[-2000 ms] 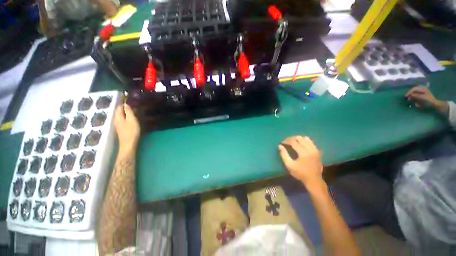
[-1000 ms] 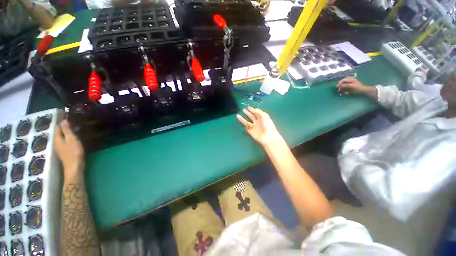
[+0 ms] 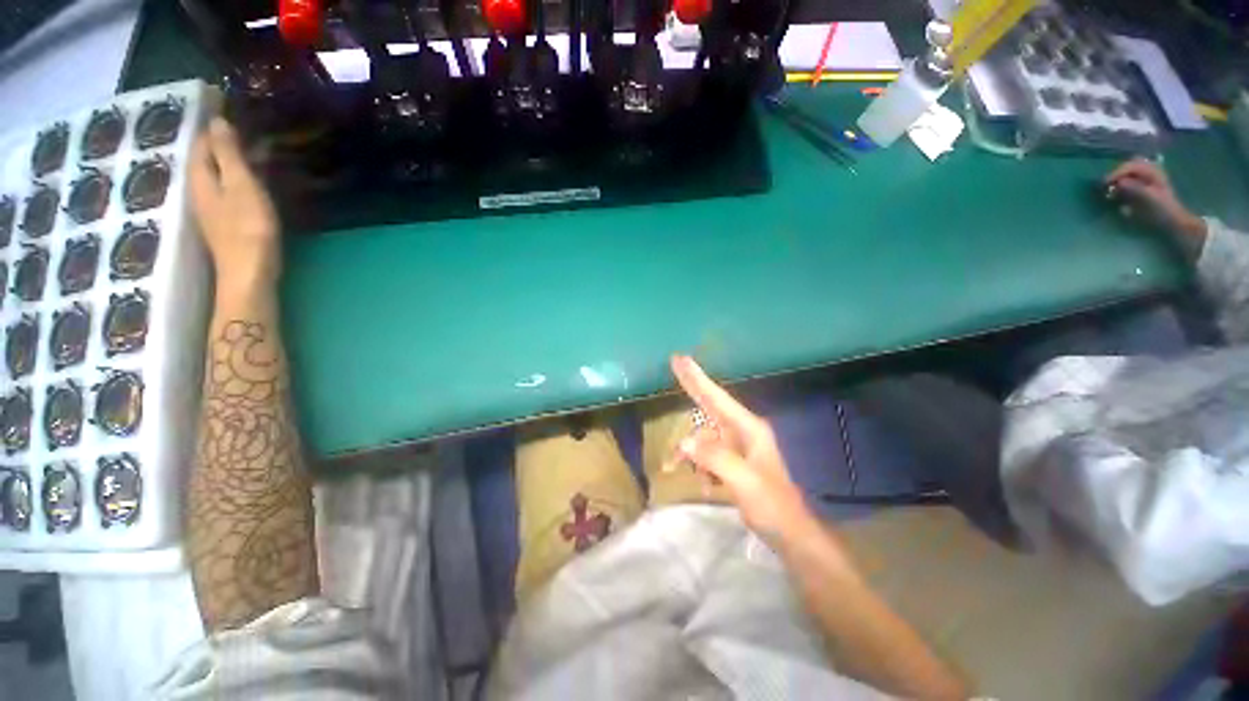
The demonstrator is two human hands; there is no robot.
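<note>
The white tray at the left has rows of round pockets holding dark round units with metallic rims. My left hand lies along the tray's right edge, beside the fixture; its fingertips are blurred, so I cannot tell whether it grips anything. My right hand is at the bench's front edge, index finger extended, with nothing visible in it. Small shiny clear scraps lie on the green mat near that edge, left of my right fingertip. The black clamping fixture stands behind the mat.
Red clamp grips show at the top. Thin dark tools, a whitish bottle and a white wipe lie right of the fixture, near a yellow post. A second tray is behind. Another person's hand is at the right.
The view has shifted. My right hand has gone from the bench's middle, near the fixture, to its front edge, index finger out. The dark thing it held two seconds ago no longer shows.
</note>
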